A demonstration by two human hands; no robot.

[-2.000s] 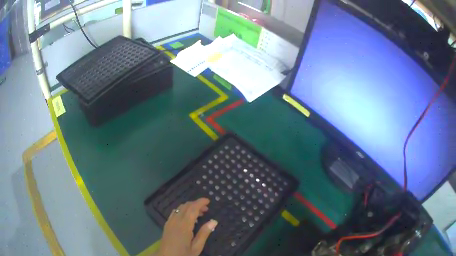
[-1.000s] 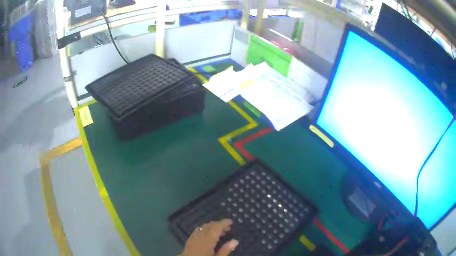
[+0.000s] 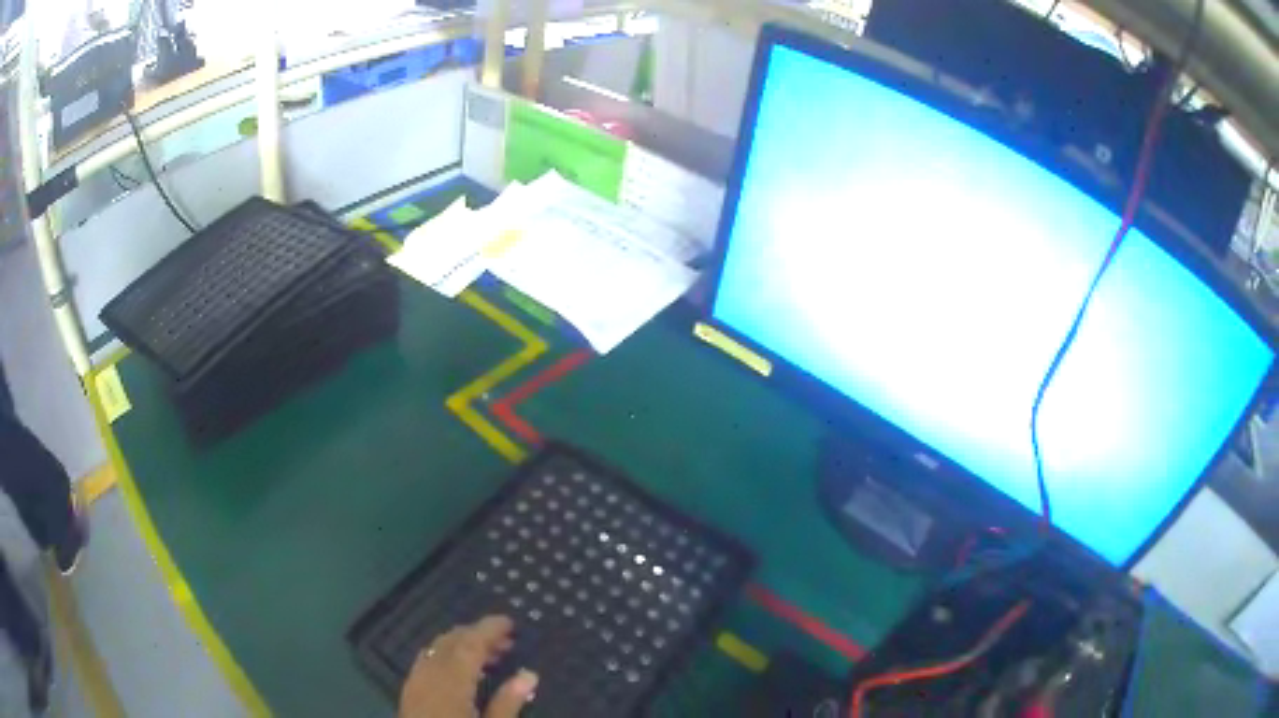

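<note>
My left hand [image 3: 460, 673] comes in from the bottom edge, palm down, over the front left part of the black component tray [image 3: 603, 561]. Its thumb and fingers are apart, and no part shows between them. The palm side is hidden. The tray lies flat and tilted in the view, with round pockets that hold small silvery or pale dots. The pockets near my fingers look dark. My right hand is not in view.
Stacked black trays [image 3: 253, 302] stand at the left. Papers [image 3: 575, 267] lie at the back. A lit monitor [image 3: 968, 295] stands at the right, with a hanging red and dark wire. The dark fixture [image 3: 968, 638] is at the lower right. A person's legs show at the left edge.
The view has swung, showing more of the monitor and fixture than one second ago. A person's legs have appeared at the left edge. My left hand remains over the same part of the tray.
</note>
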